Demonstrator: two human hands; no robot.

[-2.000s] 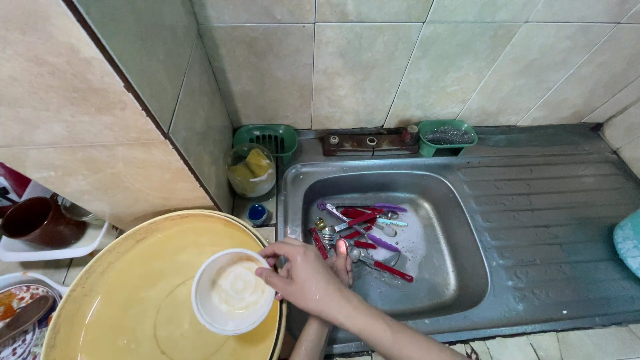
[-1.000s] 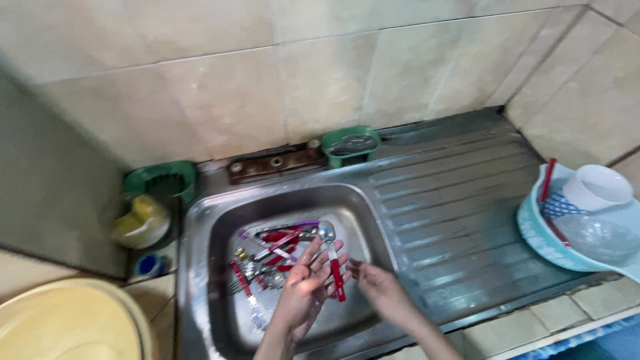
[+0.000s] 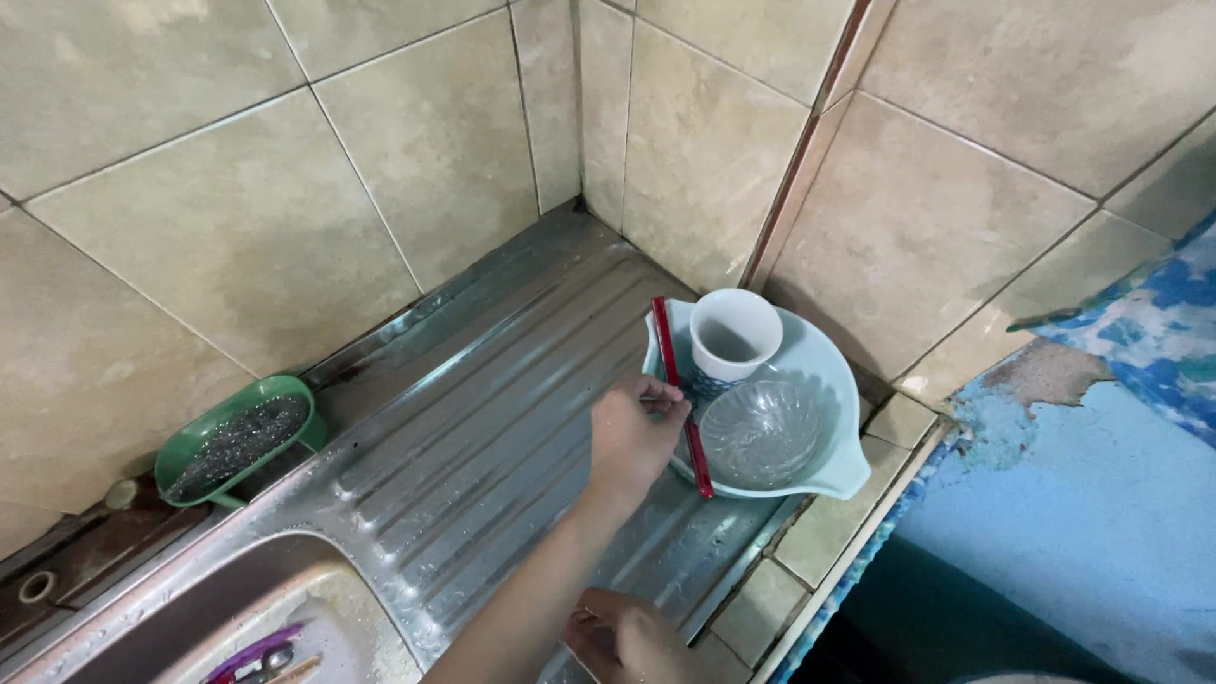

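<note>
My left hand (image 3: pixel 638 432) reaches in from below, its thumb and fingertips close together at the left side of a light blue plastic basin (image 3: pixel 841 404). Whether anything is pinched between them cannot be told. Beside the fingertips, red handle-like lengths (image 3: pixel 701 461) run along the basin's left side, partly hidden by the hand. A white cup (image 3: pixel 736 328) and a clear ribbed glass bowl (image 3: pixel 762 432) sit inside the basin. Lower down, my right hand (image 3: pixel 622 632) is loosely curled over the drainboard, its grip unclear. In the steel sink lies purple-handled cutlery (image 3: pixel 256 654), mostly cut off by the frame.
A ridged steel drainboard (image 3: pixel 475 408) joins the sink (image 3: pixel 351 579) to the basin. A green holder (image 3: pixel 309 427) with a metal scouring pad (image 3: pixel 247 439) stands behind the sink. Tiled walls meet at the back corner; a tiled ledge (image 3: pixel 826 532) edges the counter at right.
The view has swung right. My left hand, which held a red-handled spoon over the sink a second ago, is now at the basin; that spoon cannot be clearly made out.
</note>
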